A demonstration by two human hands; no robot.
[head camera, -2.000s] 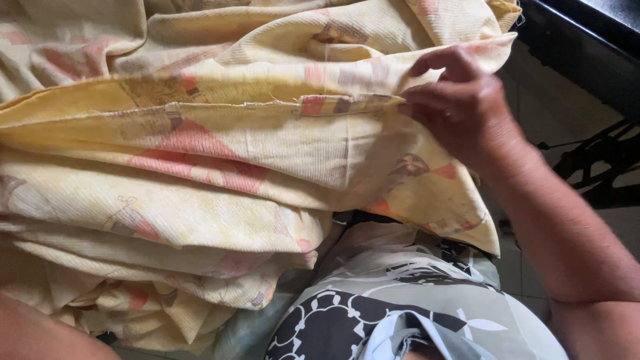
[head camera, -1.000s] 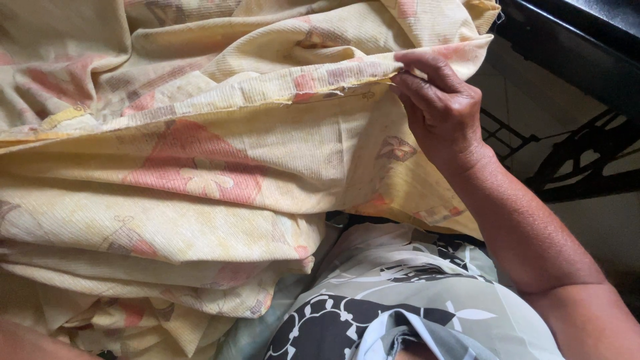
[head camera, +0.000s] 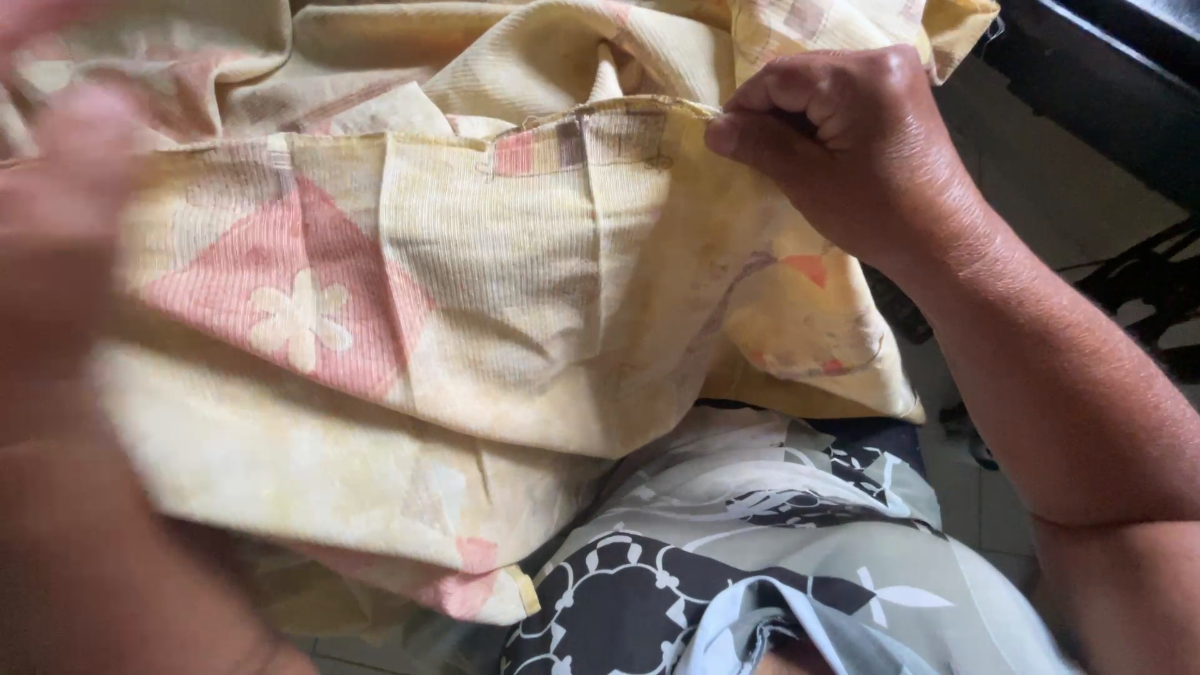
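Observation:
A large yellow printed fabric with a pink patch and a pale flower spreads across the upper and middle view. My right hand pinches its edge between thumb and fingers at the upper right. From that pinch the edge runs leftward, with loose threads along it, and the cloth hangs in folds below. At the far left, my left hand is raised in front of the fabric, badly blurred. Whether it holds any cloth cannot be told.
A dark glossy table edge stands at the upper right, with black metalwork beneath it. My black, white and grey patterned clothing fills the bottom middle. Pale floor tiles show at lower right.
My left hand has come into view at the left; earlier only part of that arm showed at the lower left. The fabric edge beside my right hand has shifted, and more of its printed face shows.

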